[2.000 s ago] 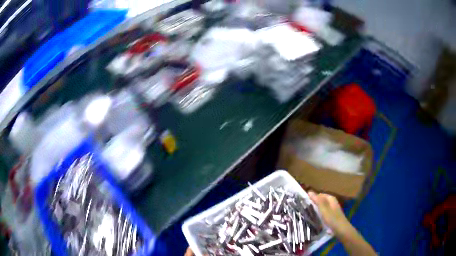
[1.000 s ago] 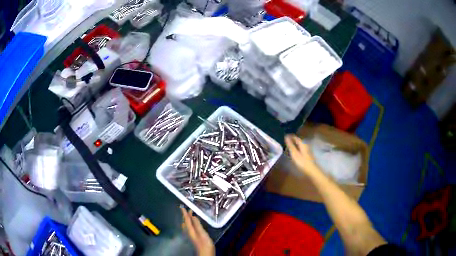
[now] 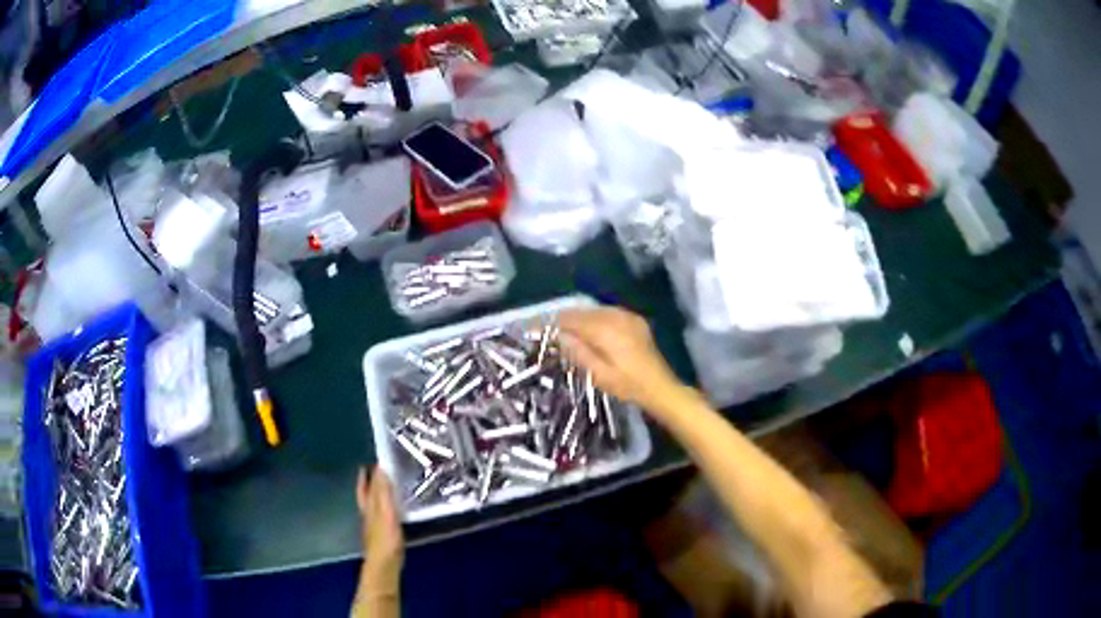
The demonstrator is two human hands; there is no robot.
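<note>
A white tray (image 3: 379, 398) heaped with small silver metal motors (image 3: 501, 423) sits on the dark green mat near the bench's front edge. My right hand (image 3: 613, 350) reaches over the tray's back right part, its fingertips at the motors; whether it grips one cannot be told. My left hand (image 3: 379, 513) is upright beside the tray's front left corner, with nothing seen in it.
A blue bin (image 3: 169, 507) of motors stands at the left. A black hose with a yellow tip (image 3: 268, 420) lies between. A small clear parts box (image 3: 449, 273) and a smartphone (image 3: 448, 157) on a red bin are behind the tray. Stacked clear boxes (image 3: 773, 296) stand right.
The tray was held off the bench edge, then came onto the mat. My right hand has moved from beside the tray to over the motors. The view has turned.
</note>
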